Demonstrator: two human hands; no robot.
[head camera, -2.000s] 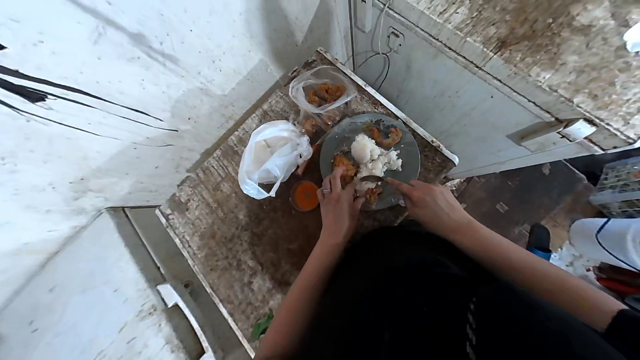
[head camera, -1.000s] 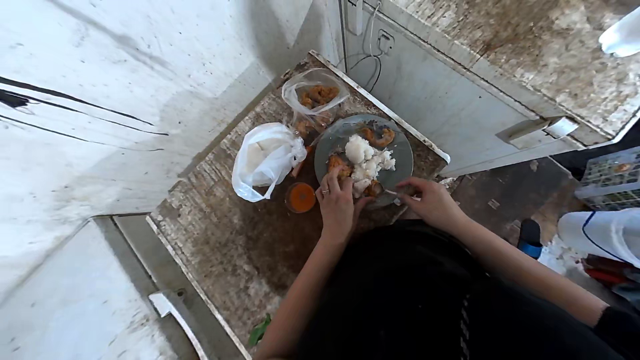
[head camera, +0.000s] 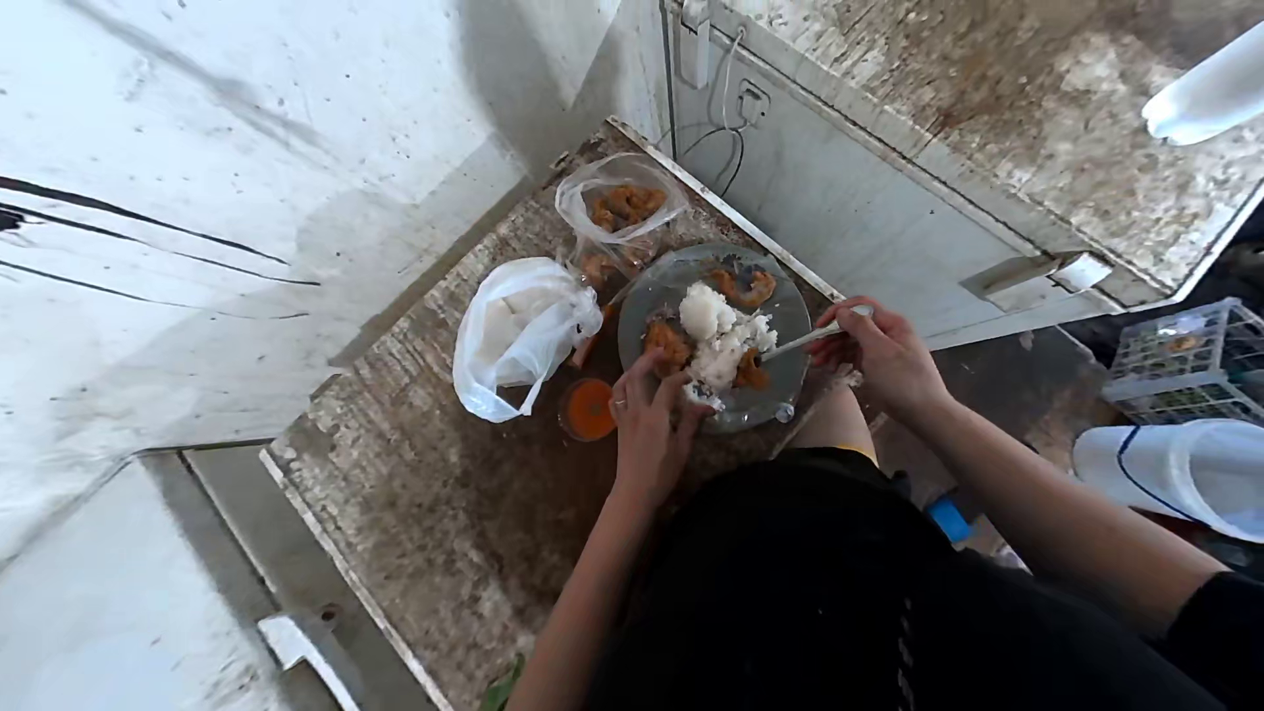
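Observation:
A round plate (head camera: 642, 286) holds white rice (head camera: 713, 326) and orange-brown fried pieces (head camera: 748, 288). My right hand (head camera: 874, 351), at the plate's right edge, grips the handle of a spoon (head camera: 800, 339), whose far end rests in the food. On the plate's near left side, the fingers of my left hand (head camera: 652, 425) touch the food by a fried piece (head camera: 668, 344); whether they grip it is hard to tell. A small bowl of orange sauce (head camera: 590, 409) stands just left of that hand.
Behind the bowl lies a white plastic bag (head camera: 523, 331); a clear bag of fried food (head camera: 627, 205) is at the table's far corner. The worn wooden table (head camera: 425, 494) meets a wall. A second worn top (head camera: 987, 99) rises at right, above a white bucket (head camera: 1155, 464) and a plastic crate (head camera: 1185, 355).
My right hand has drawn back from the food to the plate's right edge, still holding the spoon. My left hand stays at the near left of the plate.

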